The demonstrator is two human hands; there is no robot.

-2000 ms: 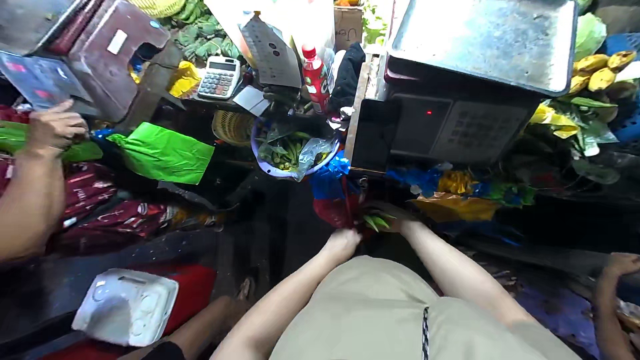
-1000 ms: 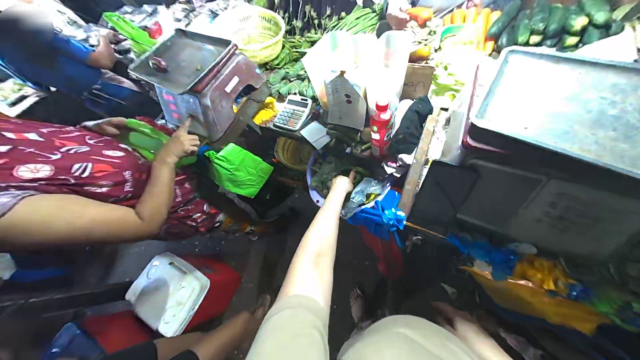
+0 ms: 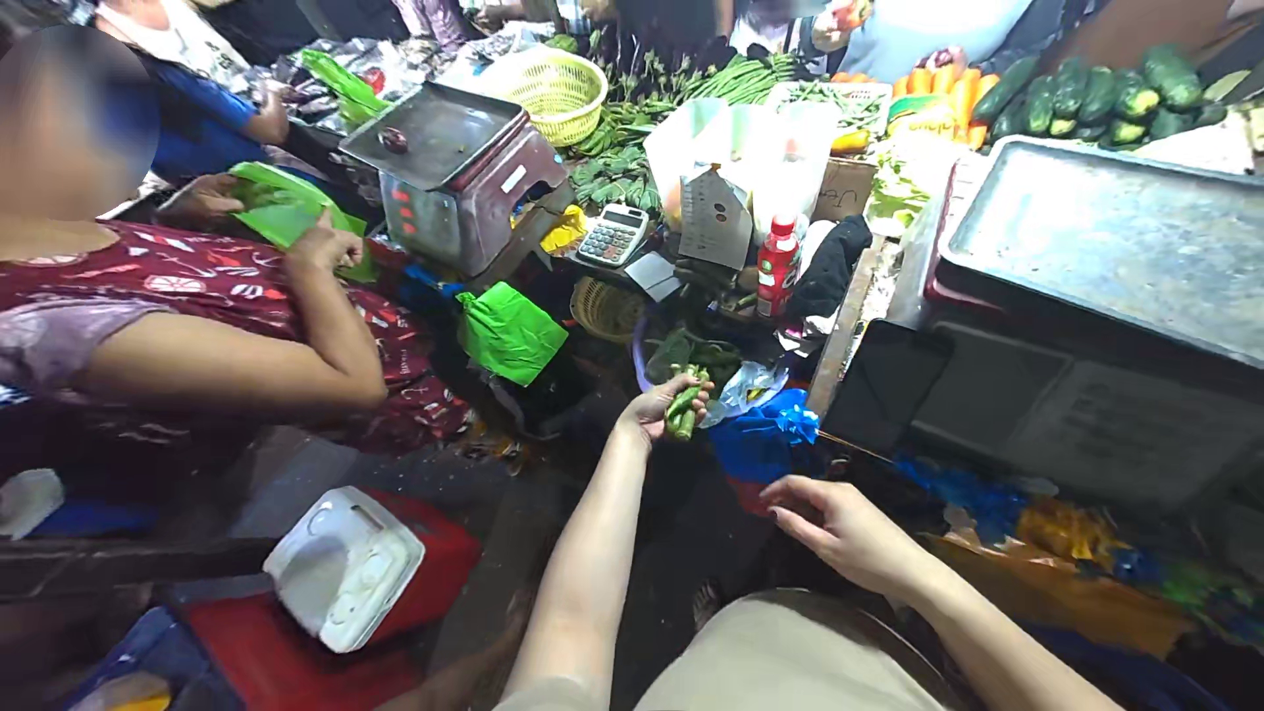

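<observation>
Several green vegetable pods, perhaps okra [image 3: 683,415], are gripped in my left hand [image 3: 667,407], just in front of a purple-rimmed basin [image 3: 640,351] with leafy greens [image 3: 691,351] in it. A clear plastic bag [image 3: 748,388] lies at the basin's right side. My right hand [image 3: 825,518] is empty, its fingers apart and curved, below blue plastic bags [image 3: 760,439] that hang by the stall's edge. The ends of the pods inside my left palm are hidden.
A co-worker [image 3: 197,326] at the left holds a green plastic bag [image 3: 286,212] beside a weighing scale [image 3: 454,178]. A calculator [image 3: 612,235], a red bottle [image 3: 778,267] and a large metal tray [image 3: 1116,247] stand along the stall. A white foam box [image 3: 344,568] sits at the lower left.
My left hand, reaching into the basin a second ago, has drawn back from it and shows green pods. My right hand has risen toward the blue bags. The view has shifted since the earliest frame.
</observation>
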